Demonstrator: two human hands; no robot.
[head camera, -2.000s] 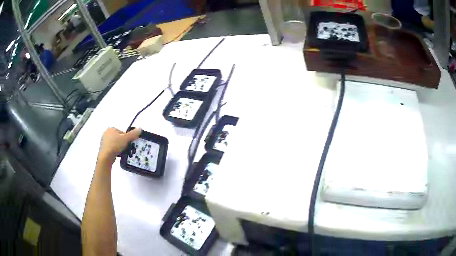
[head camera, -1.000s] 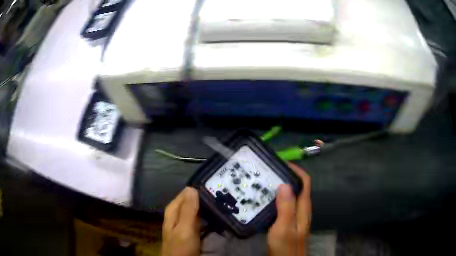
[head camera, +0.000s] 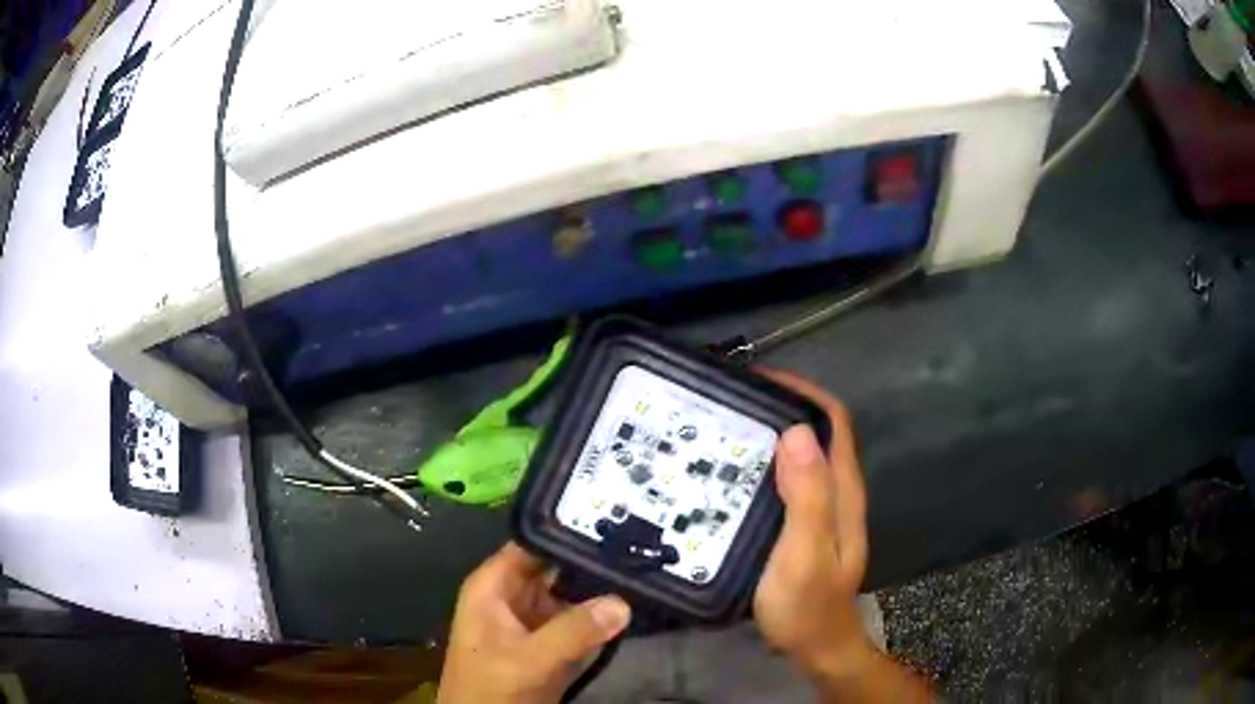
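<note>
A black square lamp housing (head camera: 544, 475) is held up in front of me, tilted, its open face towards me. A white circuit board (head camera: 666, 475) with small dark parts sits inside it. My left hand (head camera: 530, 626) grips its lower left corner. My right hand (head camera: 815, 536) grips its right side, thumb on the rim. A short black cord hangs below the housing, partly hidden by my left hand.
A green air blow gun (head camera: 479, 465) lies behind the housing, partly covered. Beyond stands the white machine (head camera: 592, 131) with a blue control panel (head camera: 454, 296). A black cable (head camera: 227, 206) hangs over its front. More housings (head camera: 154, 447) are at left; a dark red board (head camera: 1204, 145) is at right.
My left hand carried the housing from the white table to the front, and my right hand took hold too. Since one second ago the housing has turned slightly, and the view has shifted right.
</note>
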